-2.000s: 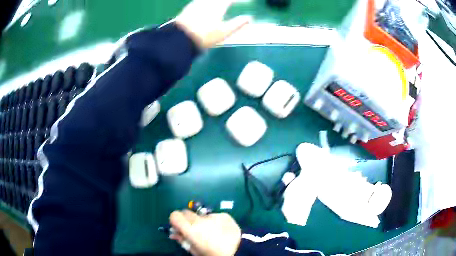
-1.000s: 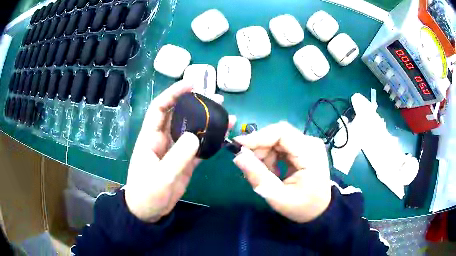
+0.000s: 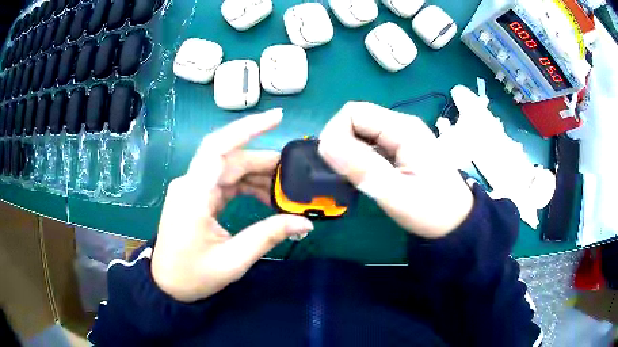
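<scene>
A black charging case [image 3: 315, 177] is in front of me, between my hands, with bright orange showing along its left and lower edge. My left hand [image 3: 210, 217] is at its left side, with middle fingers against it, thumb at its lower edge and index finger stretched out. My right hand [image 3: 406, 176] grips its upper right, thumb and fingers on the black shell. A small dark piece of cable shows below the case. The inside of the case and the test earbuds cannot be seen.
Several white charging cases [image 3: 284, 69] lie beyond my hands. A clear blister tray [image 3: 88, 162] with black cases is at left. The power supply [image 3: 522, 47], red holder [image 3: 552, 116], crumpled white piece [image 3: 505, 159] and flat black device [image 3: 562, 190] are at right.
The black case has turned, showing its orange lower edge. My right hand has moved from the small plug onto the case. My left fingers have spread. The view has shifted.
</scene>
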